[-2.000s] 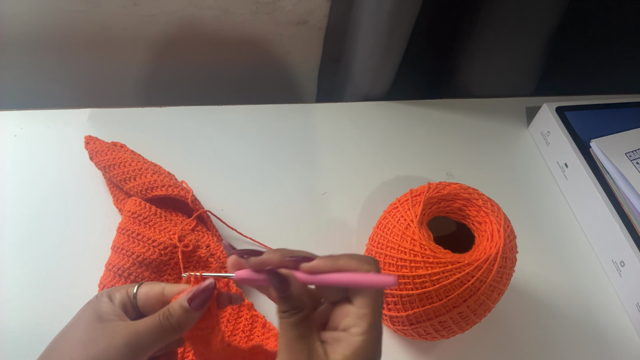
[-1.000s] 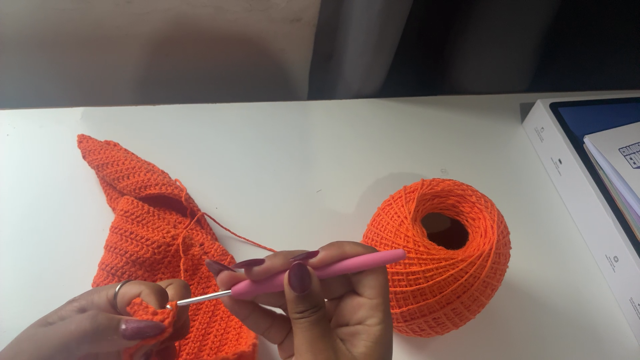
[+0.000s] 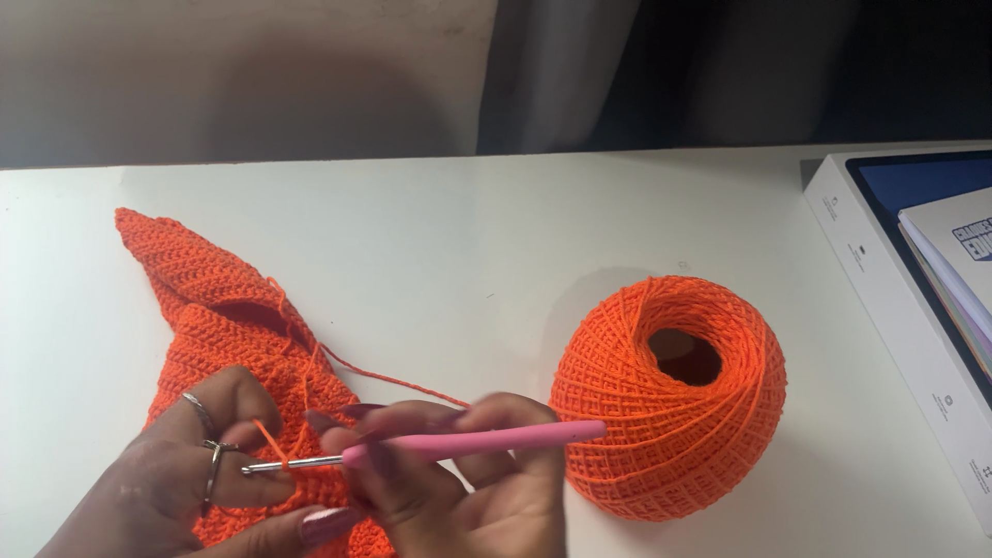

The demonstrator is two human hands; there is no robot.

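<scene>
My right hand (image 3: 465, 473) grips a crochet hook (image 3: 480, 442) by its pink handle. The hook's metal shaft points left, with a loop of orange yarn (image 3: 271, 442) around it. My left hand (image 3: 209, 473), with two silver rings on its fingers, holds the lower part of an orange crocheted piece (image 3: 225, 341) beside the hook tip. The upper part of the piece lies folded on the white table and tapers to a point at the upper left. A strand runs from the piece toward my right hand, which hides its end. A ball of orange yarn (image 3: 674, 418) sits right of my right hand.
At the right edge a white box (image 3: 891, 310) lies on the white table (image 3: 480, 232), with a booklet or stack of papers (image 3: 957, 240) bearing print on top. Behind the table's far edge stand a pale surface and a dark one.
My left hand has turned and its ringed fingers are now raised, with yarn stretched from them to the hook. The hook tip now shows clear of the fabric; a second ago it was at the fabric edge.
</scene>
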